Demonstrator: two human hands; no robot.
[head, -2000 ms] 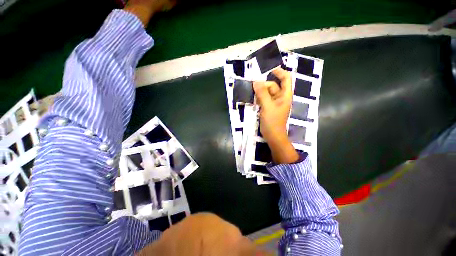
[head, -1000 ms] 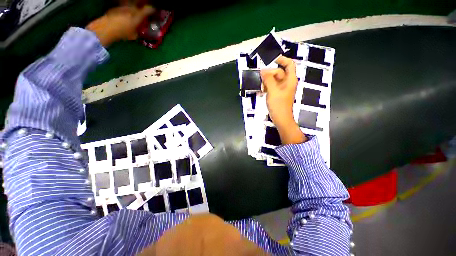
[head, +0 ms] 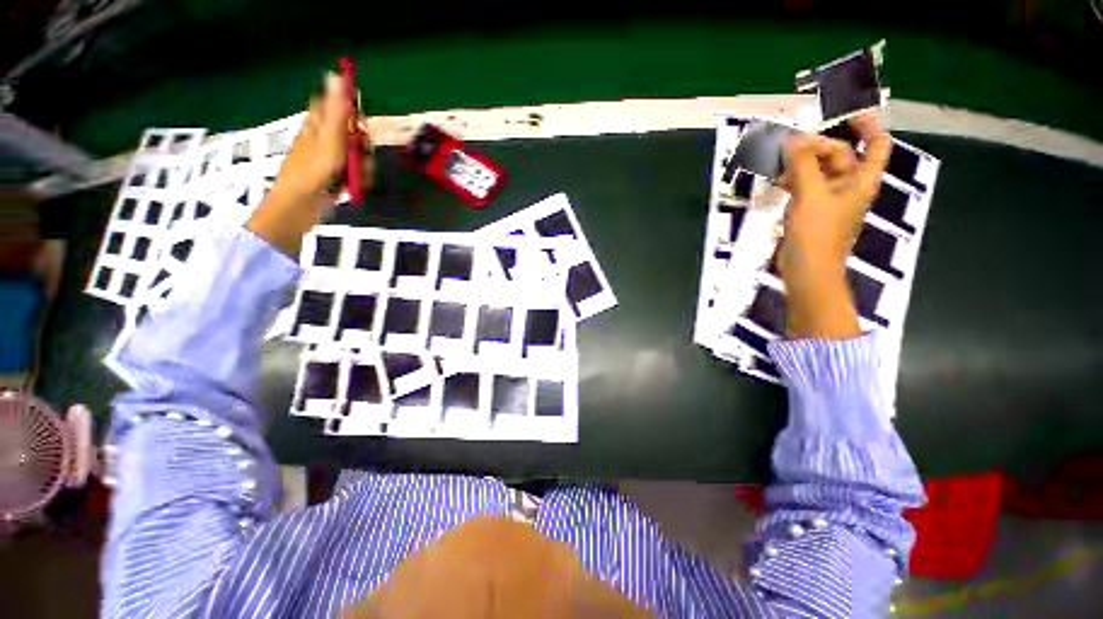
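My left hand (head: 312, 151) holds a red phone (head: 352, 131) on edge at the bench's far left side. A second red phone (head: 460, 166) lies on the bench to its right. My right hand (head: 835, 175) is raised over the right stack of film sheets (head: 910, 206), with a dark square screen film (head: 848, 85) standing up from its fingertips. Another greyish square (head: 761, 149) shows at its left fingers. Filled die-cut sheets (head: 448, 320) overlap in the middle. White lattice carrier sheets (head: 151, 208) lie at the left, partly behind my left arm.
A green conveyor belt (head: 581, 67) runs along the far side, behind the bench's pale edge strip (head: 532, 119). A pink fan (head: 30, 453) stands at lower left. A red stool or bin (head: 956, 526) is at lower right, below the bench.
My left hand has come back from the belt with a red phone, now held on edge. A second phone shows on the bench. My right hand still holds film squares. The view has shifted.
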